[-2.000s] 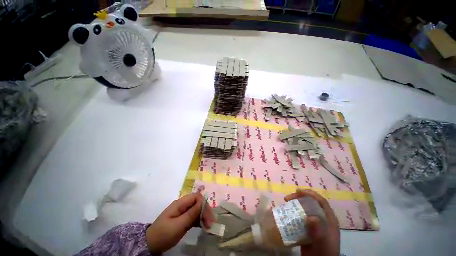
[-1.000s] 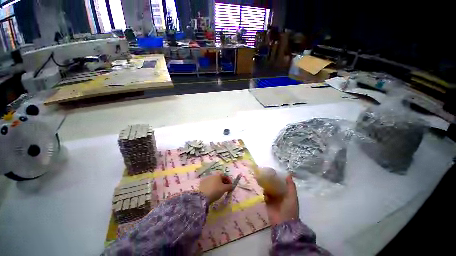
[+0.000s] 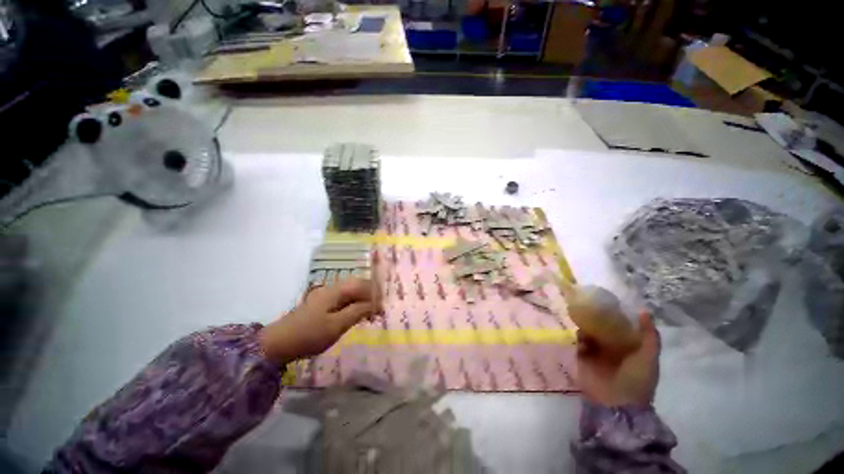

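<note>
My left hand (image 3: 319, 319) is over the front of the low stack of strips (image 3: 341, 257) at the pink board's left edge. Its fingers are bent together; blur hides whether a strip is between them. My right hand (image 3: 622, 368) holds the glue bottle (image 3: 603, 315) at the board's right edge, its tip towards the upper left. The tall stack (image 3: 352, 185) stands behind the low one. Loose grey strips (image 3: 477, 263) lie on the right part of the work board (image 3: 444, 361). A heap of strips (image 3: 393, 430) lies nearest me, blurred.
A white panda-faced fan (image 3: 171, 153) stands at the back left. A clear plastic bag of grey pieces (image 3: 689, 259) lies right of the board, with another at the right rim. A small dark cap (image 3: 512, 187) lies behind the board. Flat grey sheets (image 3: 643, 128) lie at the back right.
My left hand has moved from the loose strips on the board leftwards to the low stack. My right hand still holds the bottle at the right. The view has tilted down and turned left.
</note>
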